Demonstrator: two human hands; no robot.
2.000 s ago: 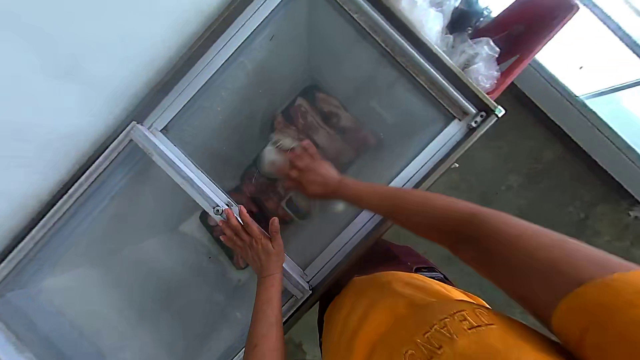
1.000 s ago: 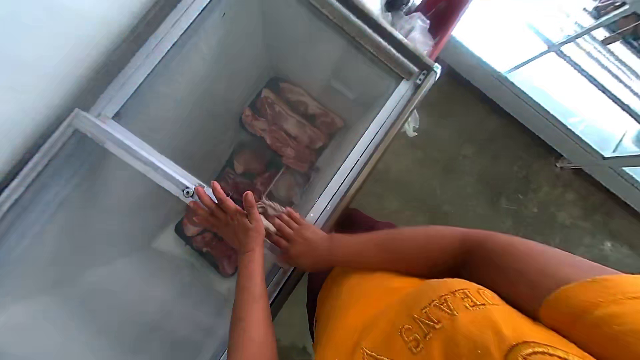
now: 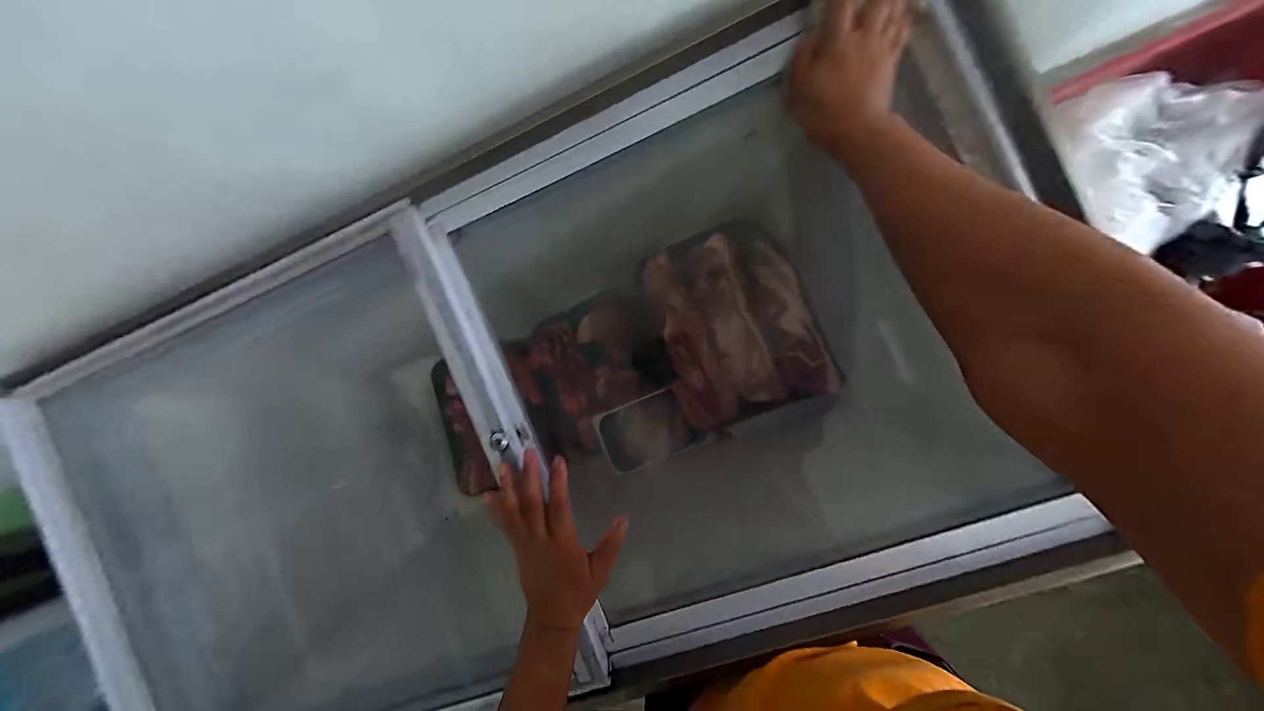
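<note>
My left hand (image 3: 556,543) rests with spread fingers on the metal frame (image 3: 462,341) where the two sliding glass lids of a chest freezer overlap. My right hand (image 3: 851,64) is at the far right corner of the right glass lid (image 3: 948,425), by the far rail; its fingertips reach the top edge of the view, and what lies under the palm is hidden. Below the glass, trays of raw meat (image 3: 736,326) and smaller meat pieces (image 3: 573,365) lie beside a pale-rimmed pack (image 3: 647,430).
The left glass lid (image 3: 267,494) covers the freezer's other half. A pale wall (image 3: 247,128) runs along the far side. Clear plastic bags (image 3: 1145,148) and a red container (image 3: 1205,49) are at the right. Grey floor (image 3: 1066,632) shows at the lower right.
My right hand has moved from the near side of the glass, beside my left hand, to the far right corner. My left hand stays at the middle frame. The view has turned.
</note>
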